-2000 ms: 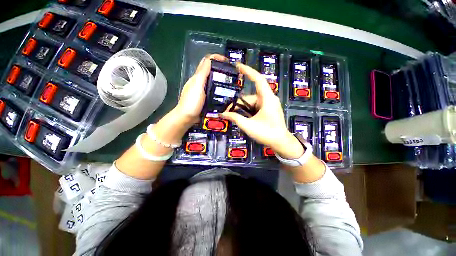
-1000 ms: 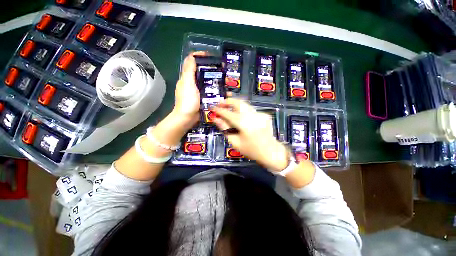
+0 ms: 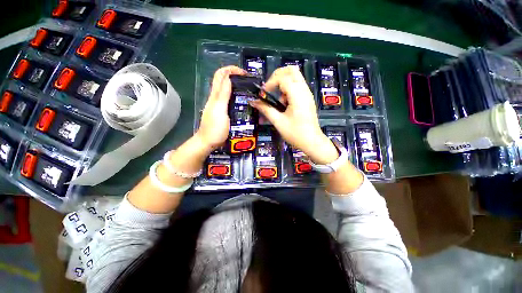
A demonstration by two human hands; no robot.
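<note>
My left hand (image 3: 215, 111) holds a black electronic unit (image 3: 242, 123) with a red-orange end toward me, raised above the clear blister tray (image 3: 384, 150). My right hand (image 3: 295, 111) grips a thin dark tool (image 3: 273, 98), perhaps tweezers, with its tip at the unit's upper right side. Other black units with red-orange ends sit in the tray pockets, and the pocket at its upper left holds no unit. Any small piece at the tool's tip is too small to tell.
A white liner roll (image 3: 134, 98) lies at left, its strip over a second tray (image 3: 94, 117) of units. At right are a pink-edged phone (image 3: 421, 98), a cream tumbler (image 3: 472, 130) and stacked clear trays (image 3: 478, 80). Liner waste (image 3: 80, 229) lies below the bench edge.
My right hand has moved from the unit's red-orange end up to its upper right side, with the dark tool now clearly visible. The whole view has shifted slightly.
</note>
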